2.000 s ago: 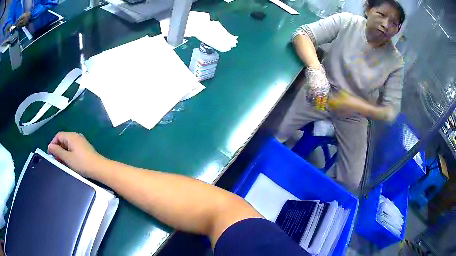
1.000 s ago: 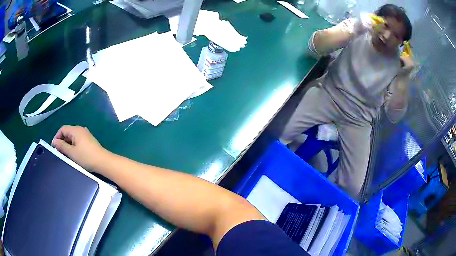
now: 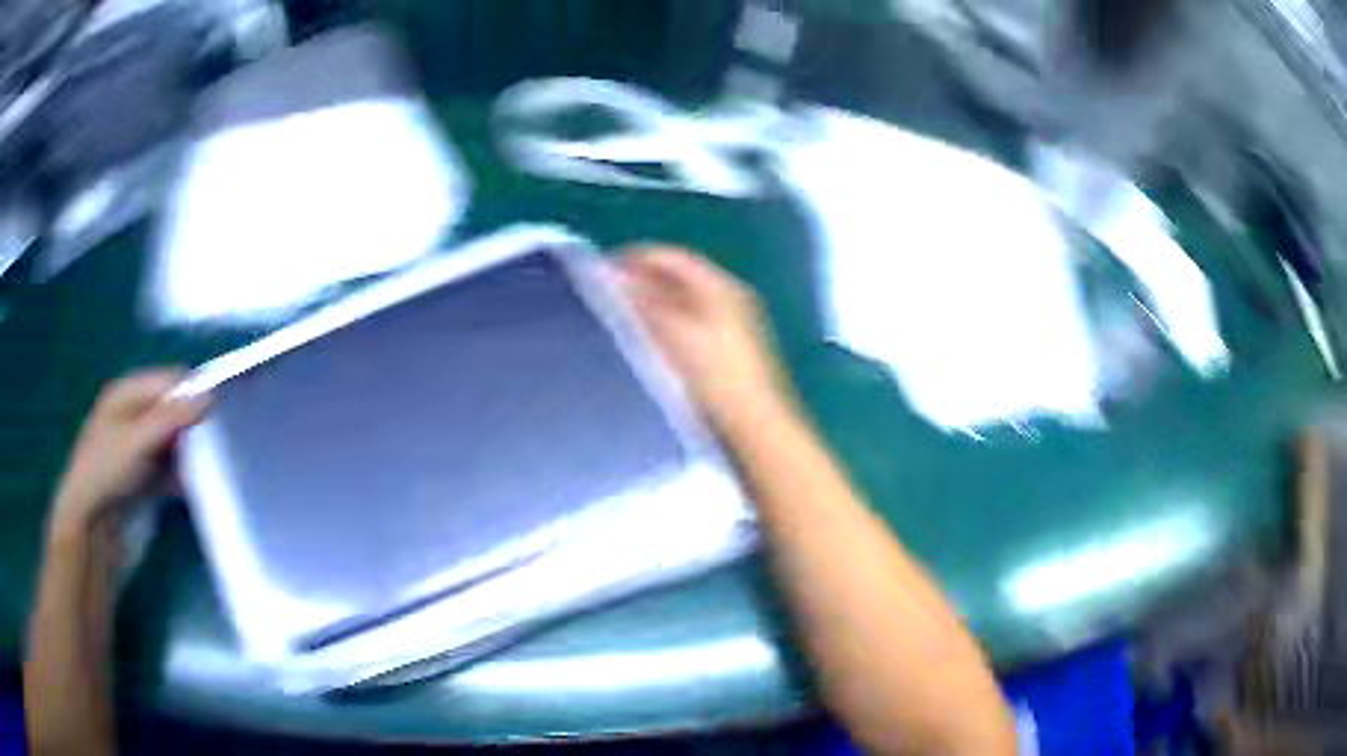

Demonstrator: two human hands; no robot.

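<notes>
A dark grey-blue tablet cover [image 3: 443, 428] lies on white foam sheets [image 3: 621, 539] stacked under it, with a white border around it, tilted across the bench. My left hand [image 3: 130, 443] holds the left corner of the stack, fingers at the white edge. My right hand [image 3: 687, 318] is at the upper right edge of the stack, its fingertips against the white border. The picture is blurred, so the exact finger contact on the right is hard to see.
White sheets [image 3: 953, 266] lie right of my right hand, with a white strap loop [image 3: 635, 141] behind. A white stack [image 3: 303, 214] lies at the back left. A blue tote [image 3: 1078, 702] shows below the bench edge.
The view has swung left. The cover and its sheets now show in the middle, turned. My left hand has come into view on the left corner; my right hand remains near the stack's edge.
</notes>
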